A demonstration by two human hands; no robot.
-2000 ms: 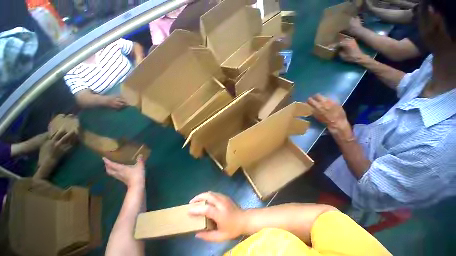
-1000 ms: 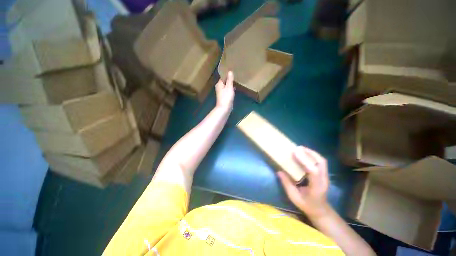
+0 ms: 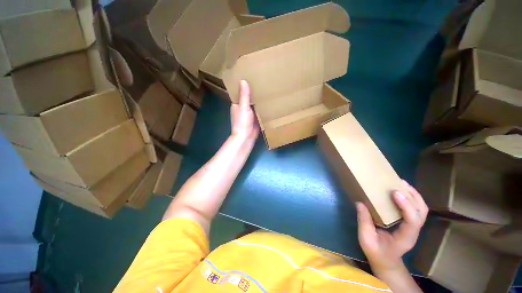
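Note:
An open mailer box point(image 3: 286, 86) stands in front of me with its lid up and its tray towards me. My left hand point(image 3: 244, 117) holds it at the left side, thumb on the inside of the lid's left edge. A closed box point(image 3: 363, 166), long and narrow, lies slanted to the right of the open box. My right hand point(image 3: 395, 223) grips its near end between thumb and fingers. The closed box's far end is at the open tray's right front corner; I cannot tell if they touch.
Stacked boxes point(image 3: 86, 131) lean in a tall pile at the left. More open cartons point(image 3: 206, 40) stand behind it, beside the open box. Waiting boxes point(image 3: 475, 189) cluster at the right, lids up. The green table's metal edge point(image 3: 286, 237) runs in front of my body.
The view has turned from the workers and the box cluster down to my place. My left hand has drawn the open box nearer. The closed box in my right hand has shifted right.

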